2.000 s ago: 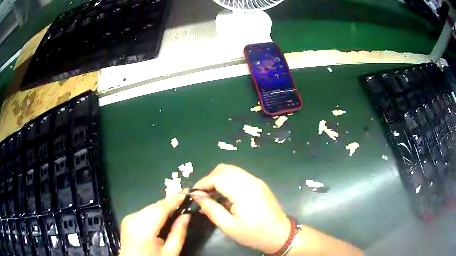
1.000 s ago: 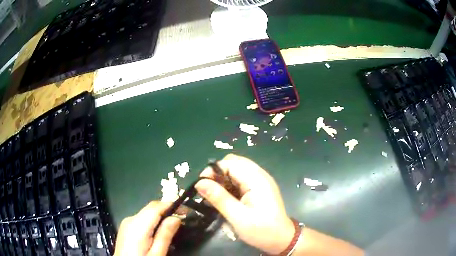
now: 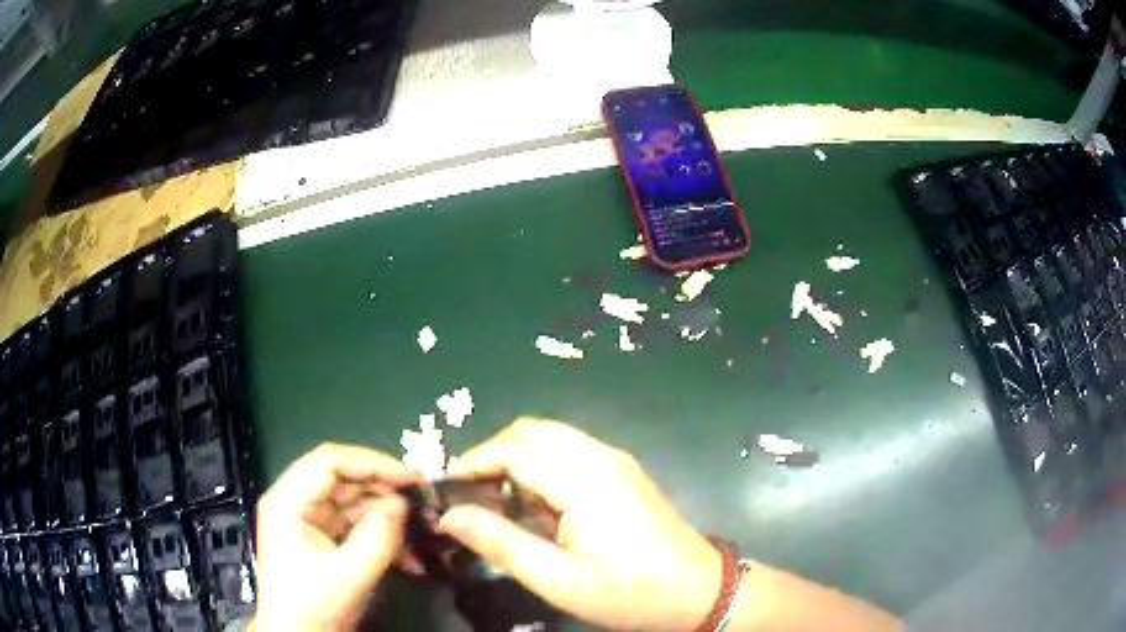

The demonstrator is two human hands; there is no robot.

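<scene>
A small black housing (image 3: 475, 494) is held low between both hands near the bottom of the view. My left hand (image 3: 324, 537) grips its left end with thumb and fingers. My right hand (image 3: 593, 525), with a red-brown bracelet at the wrist, grips its upper right part. The fingers hide much of the housing, and its details are blurred. Tweezers cannot be made out.
Pale liner scraps (image 3: 424, 444) lie scattered on the green mat (image 3: 494, 272). A red-cased smartphone (image 3: 675, 179) leans over the white ledge (image 3: 408, 183). Black blister trays stand at left (image 3: 124, 432), right (image 3: 1031, 321) and upper left (image 3: 247, 87). A white fan base (image 3: 601, 47) is behind.
The housing was tilted between the hands a second ago and is now held more level and lower. My left hand has moved up and left, and its fingers are more curled.
</scene>
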